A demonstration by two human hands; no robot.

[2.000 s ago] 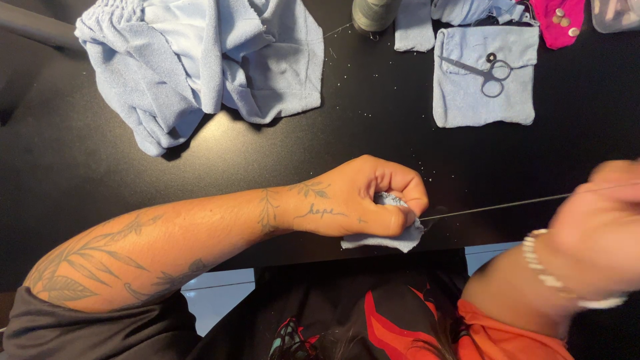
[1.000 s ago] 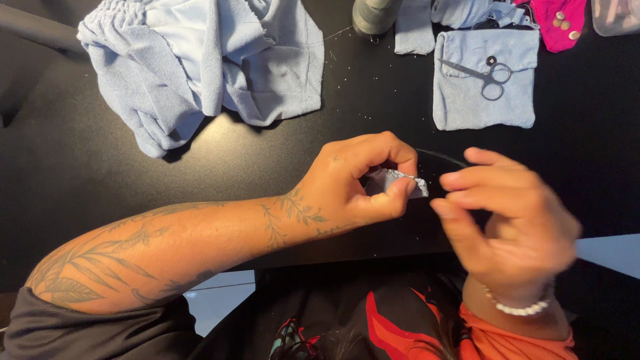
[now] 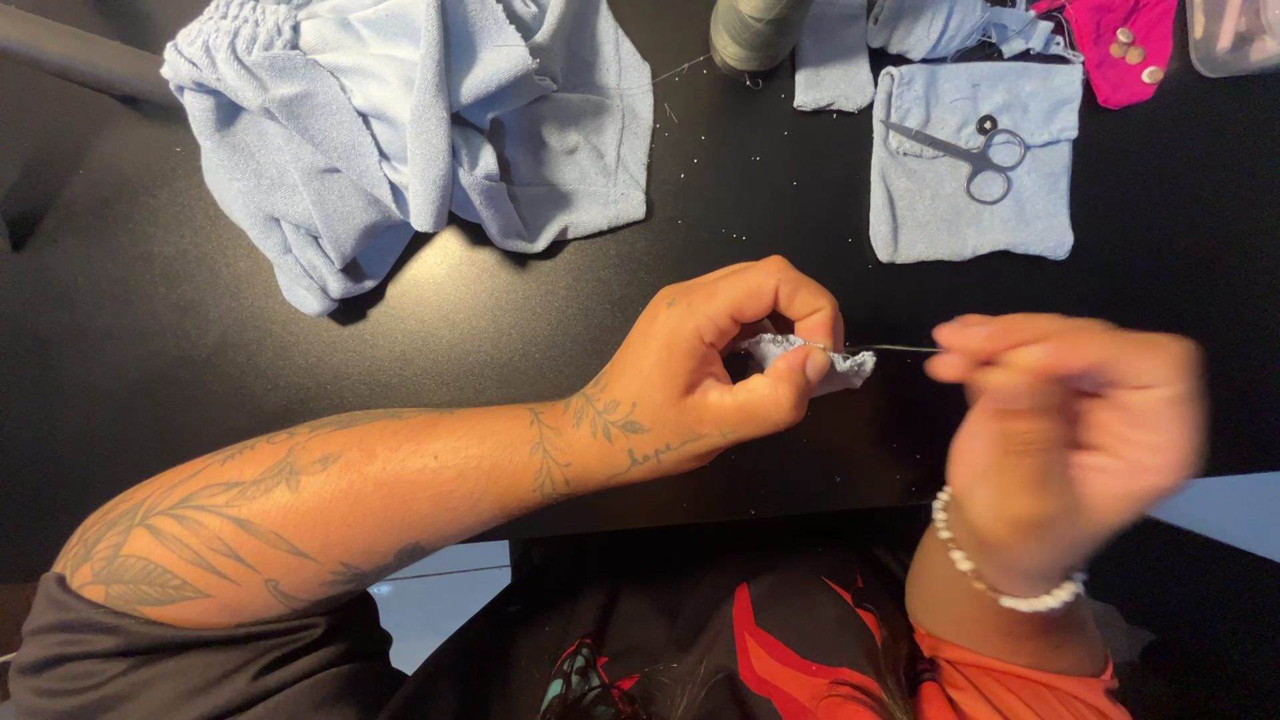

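Note:
My left hand (image 3: 745,360) pinches a small piece of light blue fabric (image 3: 845,368) between thumb and forefinger, its gathered edge facing up. To the right, my right hand (image 3: 1070,430), blurred, has its thumb and fingertips closed on a thin strand (image 3: 905,348), which runs to the fabric. Whether the strand is all thread or partly a needle cannot be told. Beyond the hands, small scissors (image 3: 975,160) lie on a light blue fabric pouch (image 3: 970,225) with a dark round snap (image 3: 987,124).
A larger light blue garment (image 3: 400,130) lies at the back left. At the back stand a thread spool (image 3: 755,35) and fabric scraps (image 3: 835,60). Pink fabric (image 3: 1100,50) with buttons (image 3: 1152,75) and a clear plastic box (image 3: 1235,65) are at the back right. Lint dots the black table (image 3: 380,360).
Two seconds ago my right hand was far right with the strand drawn long; one second ago it was near the fabric, fingers spread. Now it is a little farther right, pinching the strand.

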